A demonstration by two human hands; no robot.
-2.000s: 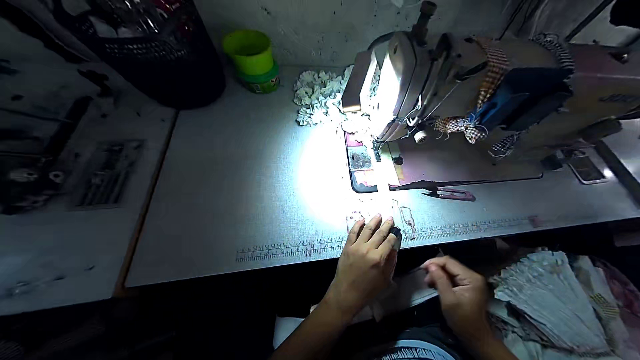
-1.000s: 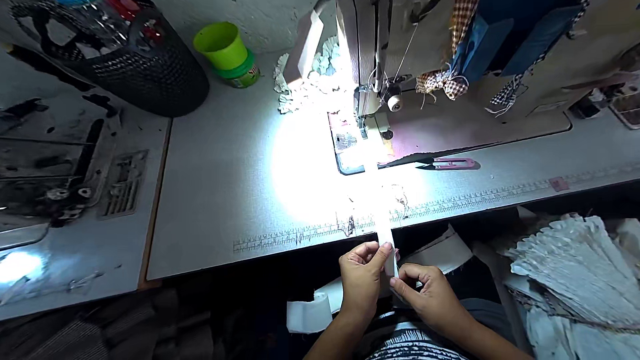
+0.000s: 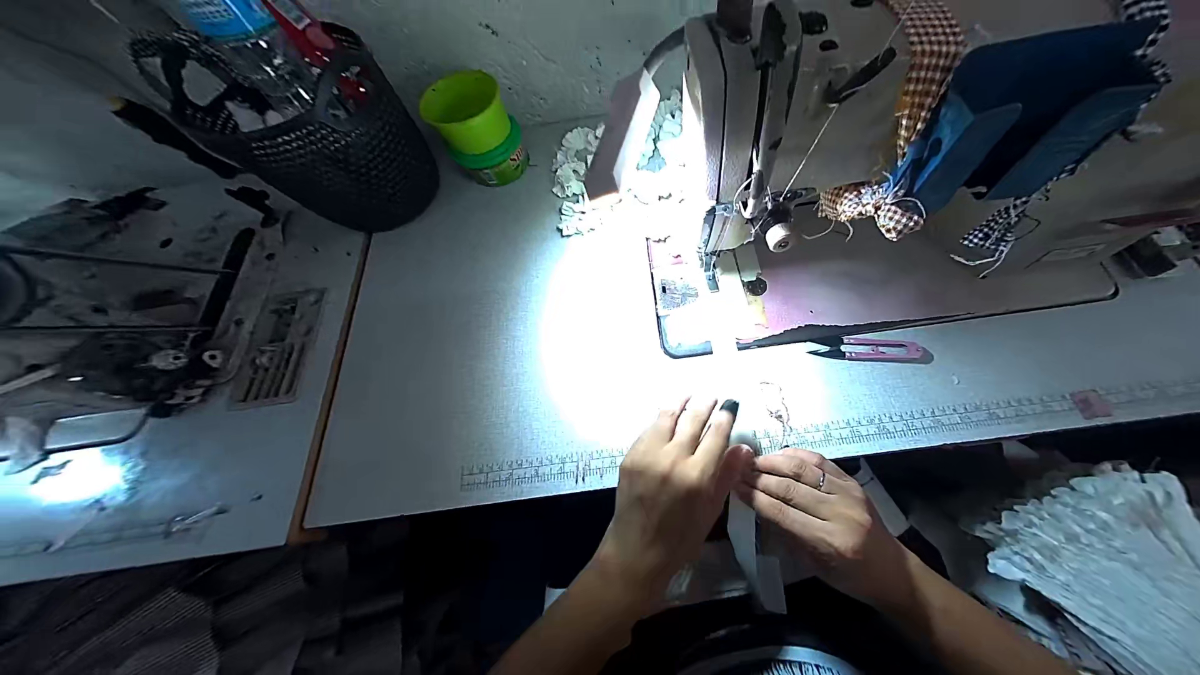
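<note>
A white fabric strip (image 3: 742, 534) runs from under the presser foot (image 3: 712, 272) of the sewing machine (image 3: 750, 112) down over the table's front edge. My left hand (image 3: 677, 464) lies over the strip at that edge, a dark cover on one fingertip, its thumb against the strip. My right hand (image 3: 808, 502), with a ring on one finger, pinches the strip just beside the left thumb. Pink-handled thread snips (image 3: 877, 350) rest right of the strip. A measuring tape (image 3: 534, 472) runs along the front edge, partly behind my hands. Glare washes out the strip near the needle.
A black woven basket (image 3: 328, 159) with a bottle stands at the back left, beside stacked green cups (image 3: 473, 122). Ruffled fabric (image 3: 577, 178) lies behind the needle area. A pile of pleated white fabric (image 3: 1106, 553) is at the lower right. Another machine bed (image 3: 187, 319) is at the left.
My hands have moved up to the table's front edge from the lap side, where both held the strip one second ago. The left hand now lies flatter, fingers on the table.
</note>
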